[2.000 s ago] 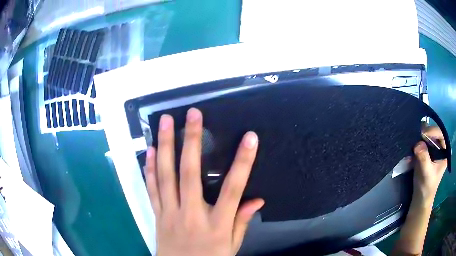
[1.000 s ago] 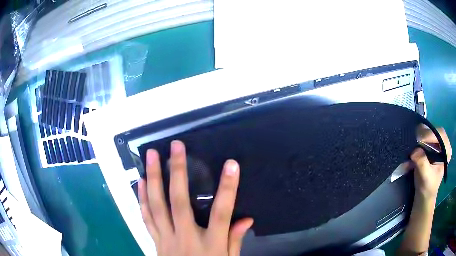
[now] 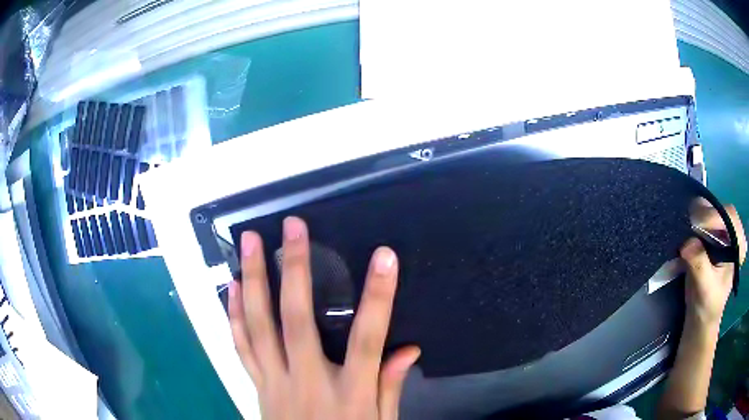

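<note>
The black insulation sheet (image 3: 493,262) lies over the silver-grey laptop bottom cover (image 3: 649,324). Its left end is flat in the cover; its right end bows upward and curls. My left hand (image 3: 320,344) is bare, fingers spread, pressing flat on the sheet's left end around a hole that shows a dotted vent grille (image 3: 333,275). My right hand (image 3: 708,267) is at the far right and grips the raised right end of the sheet between thumb and fingers. A small pale piece (image 3: 665,276) shows beside its thumb; I cannot tell what it is.
White sheeting (image 3: 189,287) lies under the cover, on a green mat (image 3: 123,328). A large white sheet (image 3: 517,49) is behind. Small black strips (image 3: 107,148) on a backing lie at the left. A ribbed pale rail (image 3: 279,18) runs along the back. A clear plastic bag is at the back left.
The view shifted between the first two frames, then slightly again. My left hand stays pressed on the sheet and my right hand still holds its raised end.
</note>
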